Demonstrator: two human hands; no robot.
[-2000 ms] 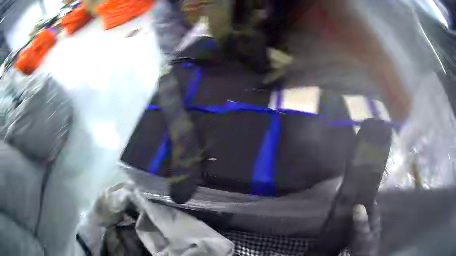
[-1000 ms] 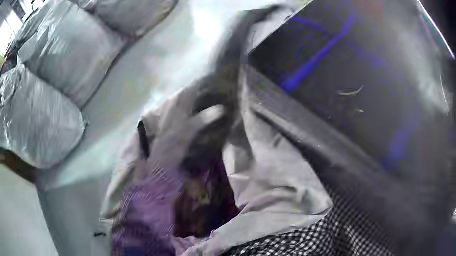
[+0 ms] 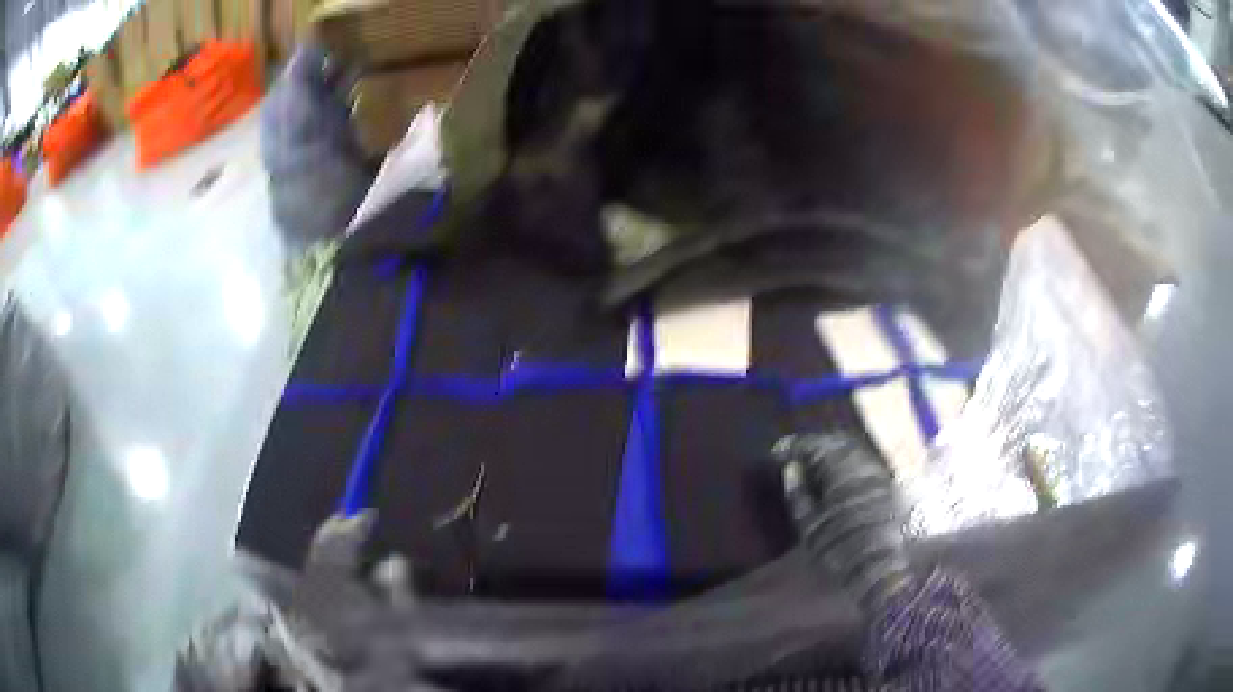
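The black-topped bale with blue strapping lies in front of me. My left hand, gloved and blurred, is at the bale's front left edge, fingertips apart, with nothing visible in it. My right hand, in a striped knit glove, is over the front right of the bale, its fingers loosely bent and pointing left, with no piece seen in it. The large olive sack stands at the bale's far side with its wide dark mouth towards me. Its contents are blurred.
Crinkled clear wrap covers the bale's right end. A small yellow stick lies on it. Orange bags and cartons stand at the back left. A blurred grey shape is beyond the bale's far left corner. Glossy floor lies left.
The view has swung from the pale sack on the left back to the bale. My left hand has left that sack's mouth. The two camouflage strips seen earlier on the bale no longer show there.
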